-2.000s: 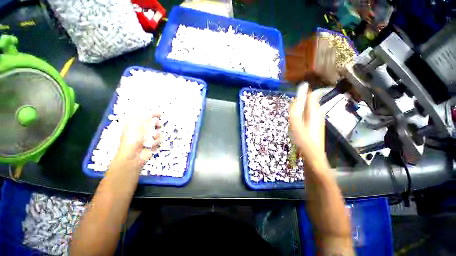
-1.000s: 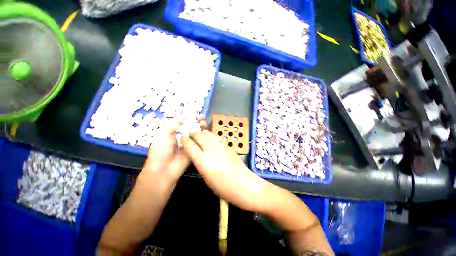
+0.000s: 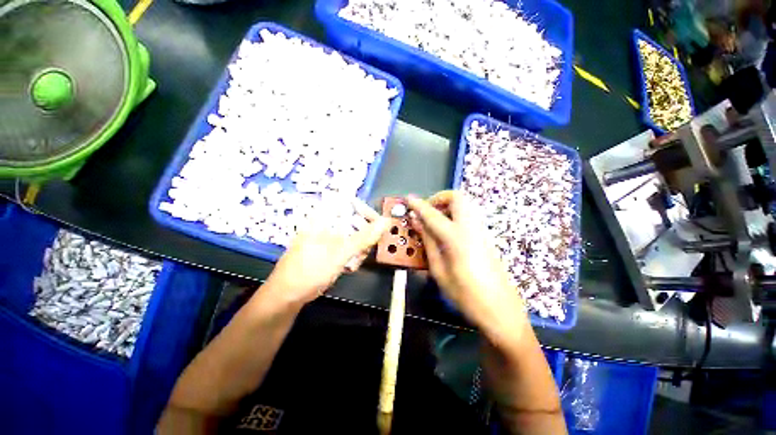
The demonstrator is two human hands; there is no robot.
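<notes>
The orange-brown holed block point(image 3: 401, 255) lies at the bench's front edge between the two trays, its pale stick handle point(image 3: 392, 340) pointing toward me. A white piece point(image 3: 398, 209) sits at a top hole; several lower holes look dark and empty. My left hand point(image 3: 328, 253) is at the block's left side, fingers bent over its edge, with whitish bits at the fingertips. My right hand point(image 3: 464, 251) is at its upper right, thumb and finger close together over the holes. The fingers hide what either hand may hold. White pieces fill the left tray point(image 3: 182, 161).
The right tray point(image 3: 578, 229) holds whitish-pink leaded pieces. A deeper blue bin point(image 3: 442, 61) stands behind. The metal press point(image 3: 625, 229) is at right, a tray of brass-coloured parts point(image 3: 665, 85) beyond, and a green fan point(image 3: 140, 81) at left. Blue bins point(image 3: 160, 314) sit below the bench edge.
Both hands have moved right from the left tray's near corner to the block and parted to either side of it. A white piece now shows at a top hole. The view has shifted.
</notes>
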